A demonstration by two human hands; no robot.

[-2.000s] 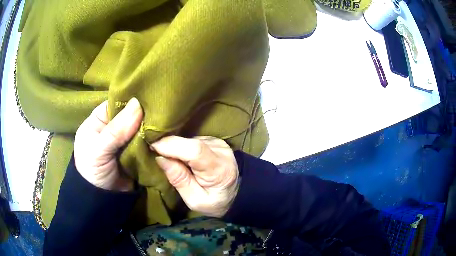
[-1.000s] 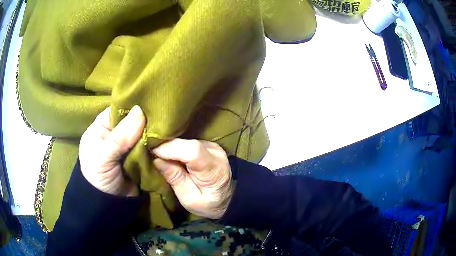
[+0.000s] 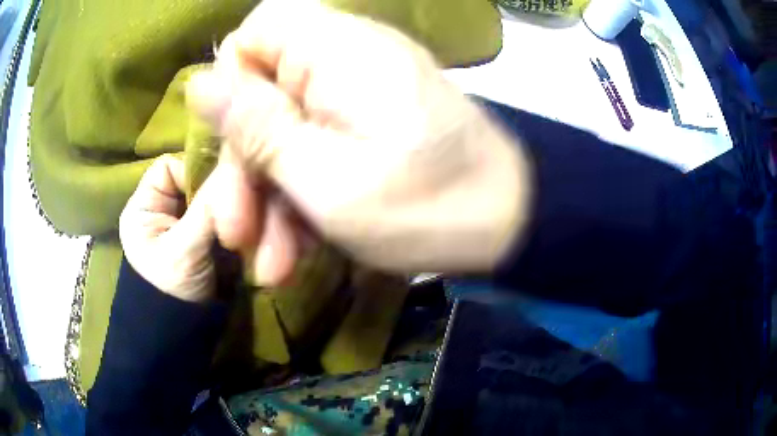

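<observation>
The mustard-olive coat [image 3: 102, 111] lies in folds over the white table and partly on the camouflage-clothed lap. My left hand [image 3: 170, 234] grips a fold of the coat, with the thumb on top. My right hand [image 3: 366, 136] is raised close to the camera, large and blurred, and hides much of the cloth and part of my left hand. Its thumb and index finger are pinched together. A tiny thin glint shows by the fingertips, perhaps the needle [image 3: 215, 49]. The thread and the stitched line are hidden or too blurred to tell.
Dark red thread snips [image 3: 612, 95] lie on the white table [image 3: 528, 94] at the right, beside a black smartphone [image 3: 643, 68]. A white cup [image 3: 608, 17] and a yellow bag with dark lettering [image 3: 541, 6] are at the far right. Blue floor [image 3: 596, 328] shows below.
My right hand has risen from the cloth towards the camera and now covers the stitching area. My left hand still holds the fold. The view has shifted slightly, so the snips and cup sit further left.
</observation>
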